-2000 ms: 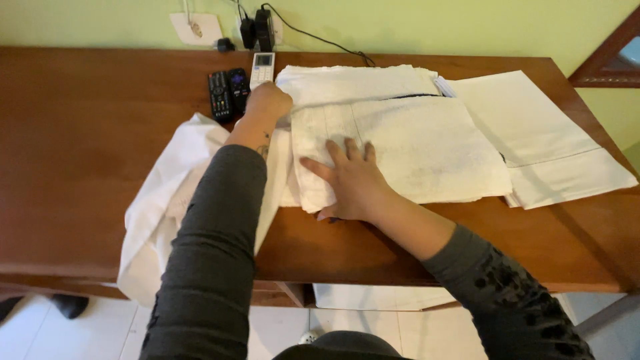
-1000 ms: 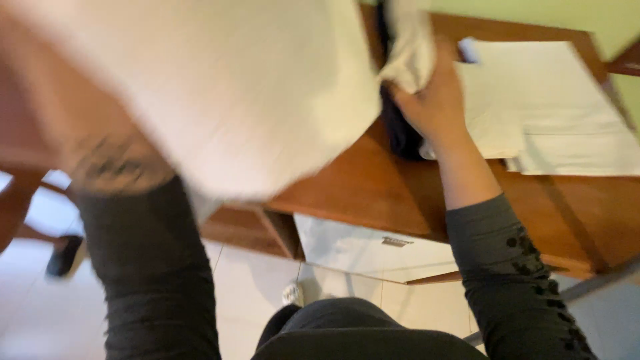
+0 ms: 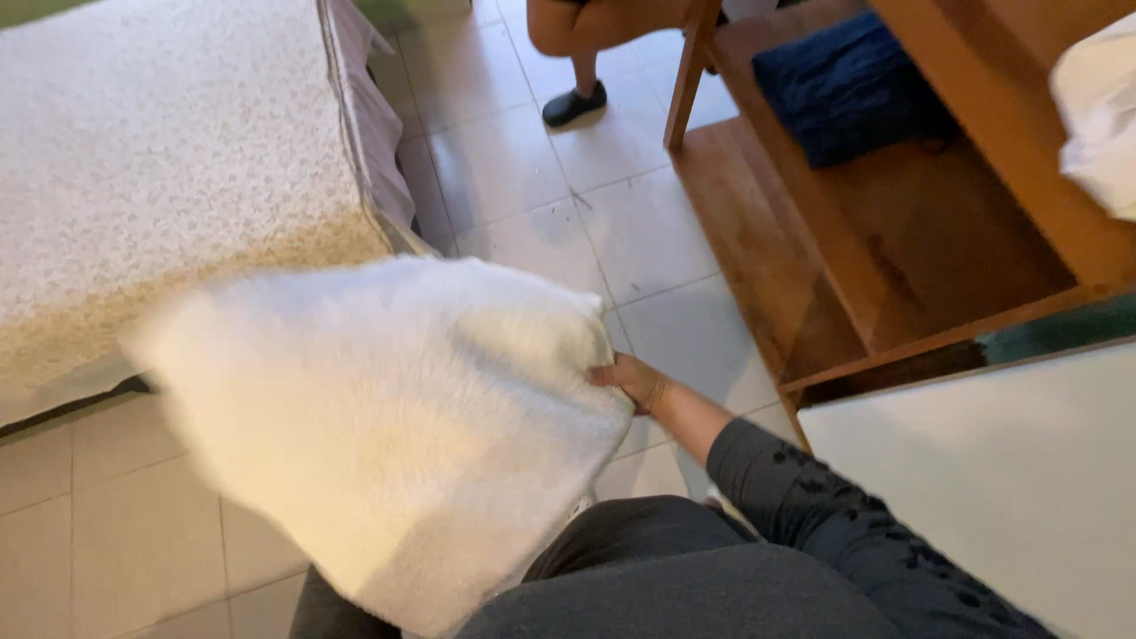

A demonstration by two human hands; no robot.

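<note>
My right hand [image 3: 632,382] grips the right edge of a white cloth, likely a towel [image 3: 390,426], with the fingers folded over its rim. The cloth spreads out over the floor to the left of that hand and in front of my legs, and its left side is blurred. My left hand and arm are not in view. A bundle of white cloth [image 3: 1105,120] lies on the wooden furniture at the right edge.
At upper left stands a bed with a patterned cover [image 3: 177,151]. Wooden shelving [image 3: 958,231] at right holds a dark blue folded cloth [image 3: 852,89]. Beyond, another person's leg and dark shoe [image 3: 575,105] show on the tiled floor. A white panel [image 3: 985,479] is at lower right.
The view has swung left from the desk to the bed and floor. Two seconds ago my right hand lay flat on the folded white cloths; now it grips a cloth. My left hand has left the view.
</note>
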